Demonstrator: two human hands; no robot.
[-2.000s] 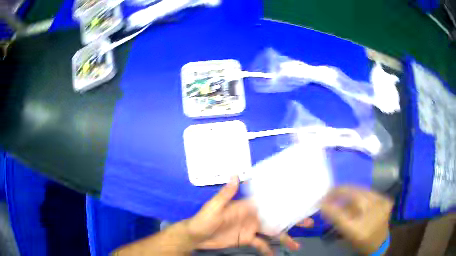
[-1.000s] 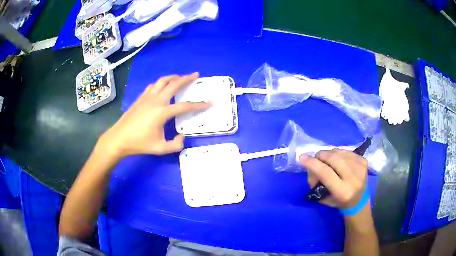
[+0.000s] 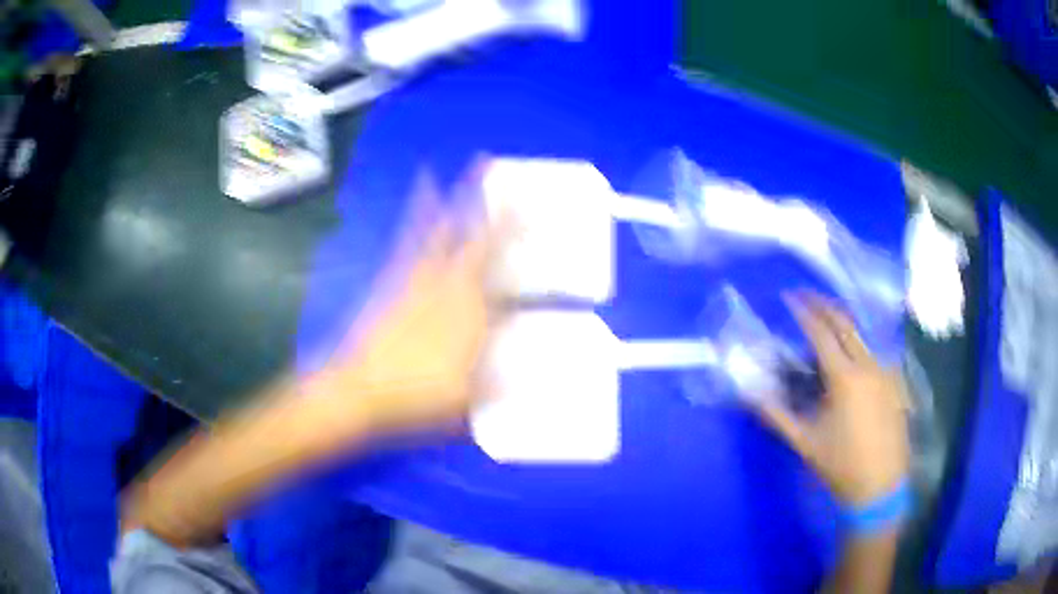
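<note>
Two white rounded-square housings lie one behind the other on the blue sheet, the far one (image 3: 551, 230) and the near one (image 3: 551, 389). Both show plain white tops. A white cord leaves each on the right into a clear plastic bag, the far bag (image 3: 754, 218) and the near bag (image 3: 748, 354). My left hand (image 3: 435, 308), strongly blurred, is at their left edges with fingers spread; contact is unclear. My right hand (image 3: 853, 406) is over the near bag, fingers apart. A dark object (image 3: 801, 385), possibly the tool, shows between thumb and fingers; whether it is held is unclear.
Open housings with circuit boards (image 3: 273, 149) stand at the back left, with bagged cords (image 3: 435, 37) beside them. A crumpled white glove or rag (image 3: 934, 273) lies at the right bench edge. Blue bins (image 3: 99, 429) are at the lower left. A green surface (image 3: 801, 81) is behind.
My right hand has opened from its fist around the black tool. My left hand has moved from the top of the far housing to the housings' left side. The whole view has shifted.
</note>
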